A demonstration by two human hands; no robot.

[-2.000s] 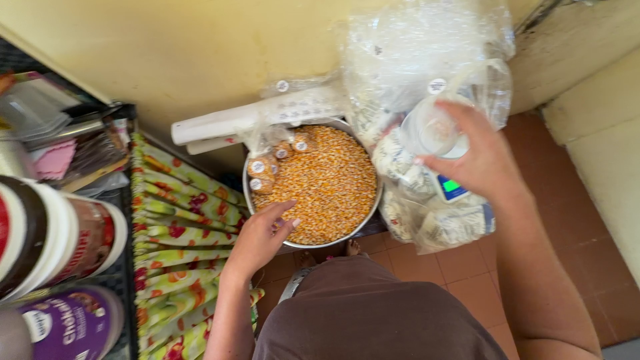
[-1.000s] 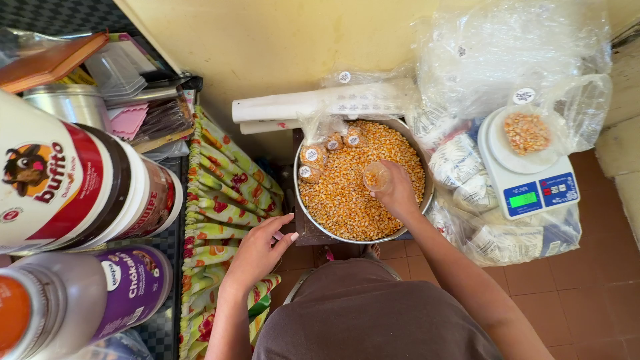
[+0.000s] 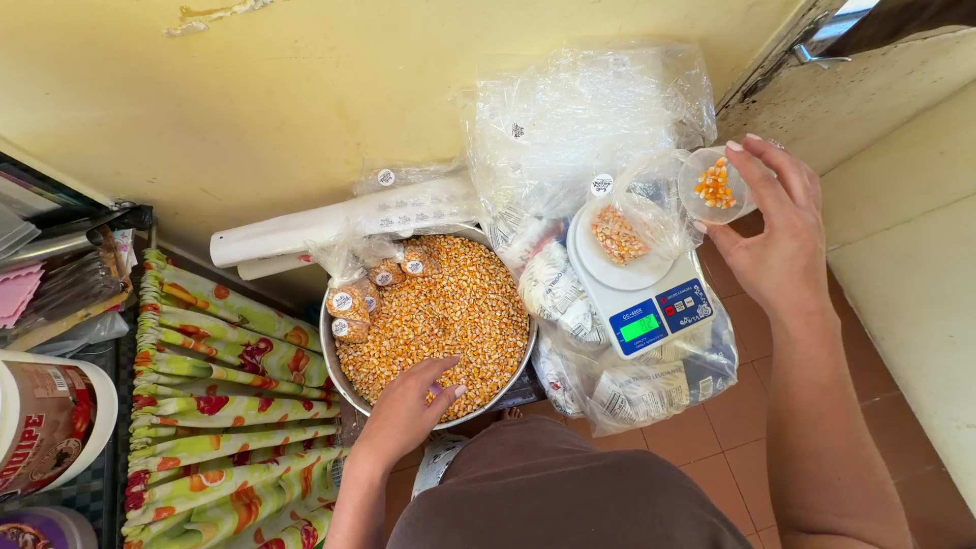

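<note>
A round metal pan point(image 3: 531, 352) full of corn kernels point(image 3: 457, 305) stands before me. Several small tied bags of corn point(image 3: 348, 303) lie at its left edge. My left hand point(image 3: 415, 400) is over the pan's near rim, fingers apart and holding nothing. My right hand point(image 3: 774, 202) grips a clear plastic cup point(image 3: 717, 187) with some kernels in it, tilted at the right of the digital scale point(image 3: 648, 313). On the scale's white round plate is an open plastic bag point(image 3: 621, 232) with corn at its bottom, its mouth beside the cup. The scale's green display is lit.
The scale rests on wrapped packages point(image 3: 640, 393) in clear plastic. Behind are a heap of clear plastic bags point(image 3: 587, 122) and white rolls point(image 3: 335, 225) against the yellow wall. At left are a fruit-patterned curtain point(image 3: 229, 412) and a shelf with a plastic bucket point(image 3: 53, 419).
My right hand has moved from the corn in the pan to the right of the scale, with the cup and kernels. Two seconds ago the bag was not visible on the scale.
</note>
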